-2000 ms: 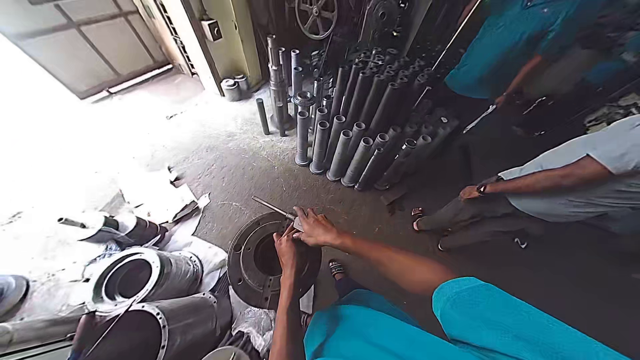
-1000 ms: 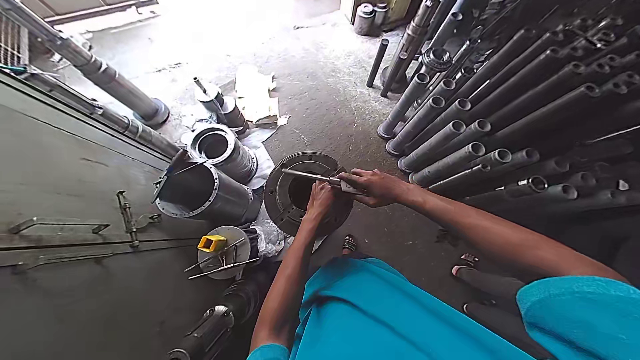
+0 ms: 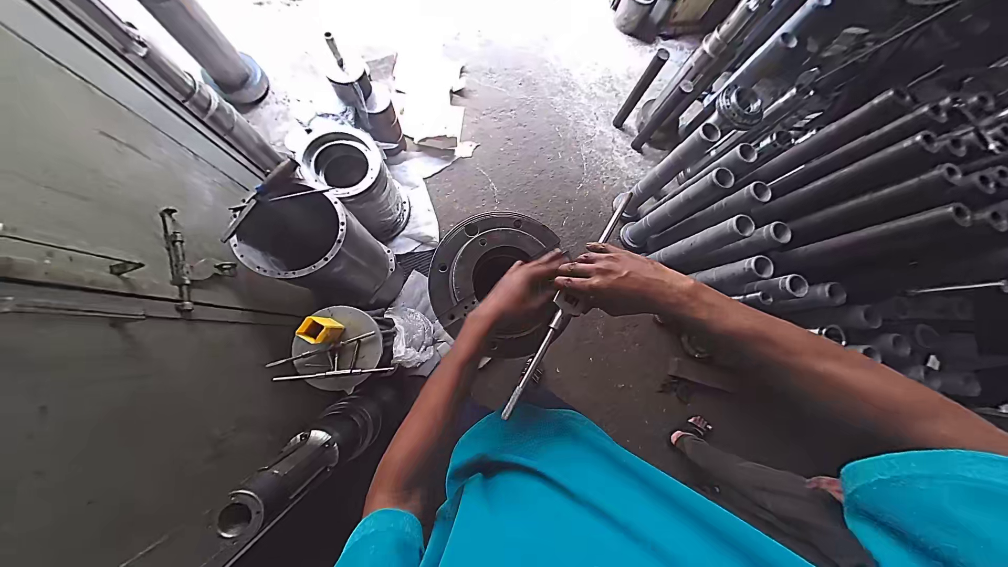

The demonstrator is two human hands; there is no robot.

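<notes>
A metal tap wrench [image 3: 535, 367] with long bar handles lies diagonally over the right side of a round steel flange [image 3: 454, 272] that has bolt holes and a wide central bore. My right hand [image 3: 618, 277] is closed around the wrench's middle, near its block-shaped body. At its left, my left hand [image 3: 526, 287] is above the flange's bore, blurred, its fingers close to the wrench's middle; whether they grip it cannot be told. The wrench's lower end is close to my blue shirt, and its upper end points toward the pipes.
Many steel pipes [image 3: 701, 260] stand at the right. Flanged metal cylinders [image 3: 370, 276] are on the left, near a round stand [image 3: 354, 321] holding a yellow box [image 3: 320, 330] and rods. A dark machined shaft [image 3: 303, 465] lies lower left. Another person's leg [image 3: 748, 476] is at lower right.
The wrench has turned from lying nearly crosswise to a steep diagonal, with its lower end near my shirt. The view has swung toward the left wall since the earliest frame.
</notes>
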